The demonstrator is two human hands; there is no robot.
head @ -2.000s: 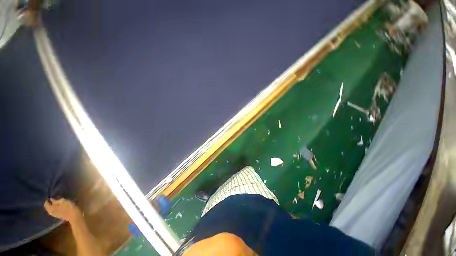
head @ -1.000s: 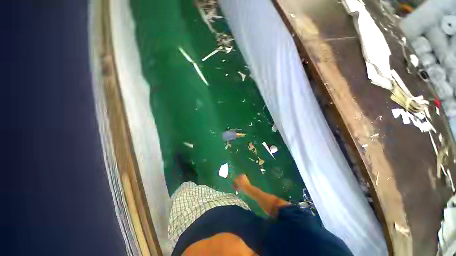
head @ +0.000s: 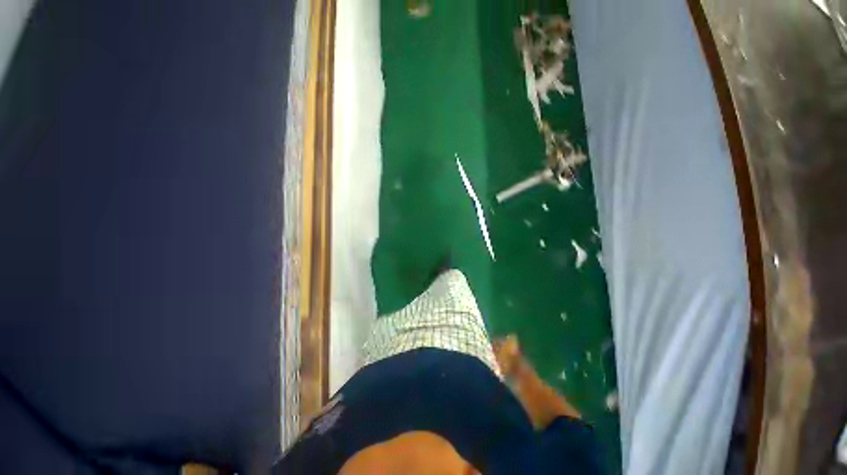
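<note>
The dark navy fabric ply [head: 158,223] covers the table on the left and lies flat, with a crease at its lower left. Striped pale stacked layers [head: 291,241] show along its right edge. A skin-coloured sliver at the bottom edge, over the cloth, looks like part of my left hand [head: 198,469]; the rest is cut off and its grip is hidden. My right hand [head: 518,362] hangs low beside my patterned trousers, over the floor. It is small and blurred, with nothing visible in it, and its fingers cannot be made out.
A wooden table-edge strip [head: 318,204] runs beside the layers, with pale cloth [head: 355,186] hanging below it. The green floor [head: 427,121] has scraps and a pile of offcuts [head: 548,65]. Pale blue-grey cloth [head: 669,232] hangs along the brown table [head: 803,232] on the right.
The view has swung back left from the opposite table, so more navy cloth shows. The roll-like white items at the far right have left view. A sliver of skin has appeared at the bottom left.
</note>
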